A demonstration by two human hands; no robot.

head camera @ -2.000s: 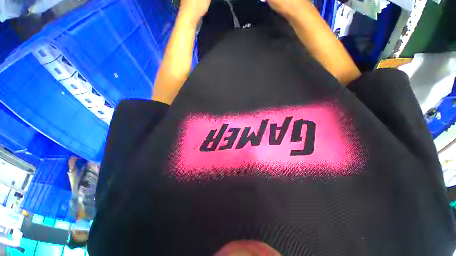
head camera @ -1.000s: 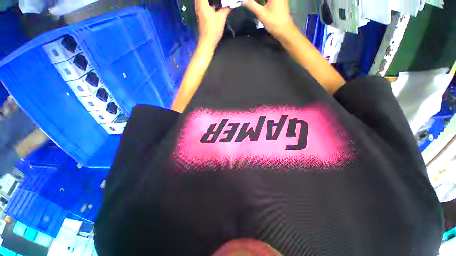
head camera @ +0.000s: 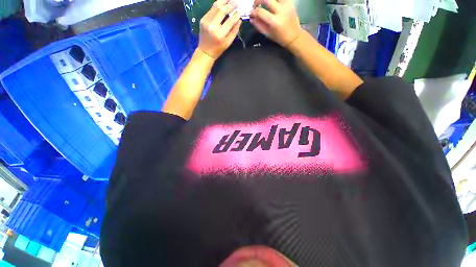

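Observation:
A small white carton (head camera: 244, 7) shows at the top edge of the head view, partly cut off and partly covered by fingers. My left hand (head camera: 219, 28) is on its left side, fingers bent against it. My right hand (head camera: 276, 21) is on its right side, fingers also on the carton. Both hands hold it between them above the dark green bench edge. Its printed faces and flaps cannot be made out.
A large blue tote (head camera: 47, 114) stands at the left, with a row of white cartons (head camera: 90, 94) bearing black pictures. More blue totes (head camera: 57, 201) lie below it. Open cartons (head camera: 350, 21) pile at the upper right. A white sheet (head camera: 441, 99) is at the right.
Both hands and the carton have come further into view from the top edge. The view has shifted, so the tote's carton row and the open cartons at upper right show more fully than at first.

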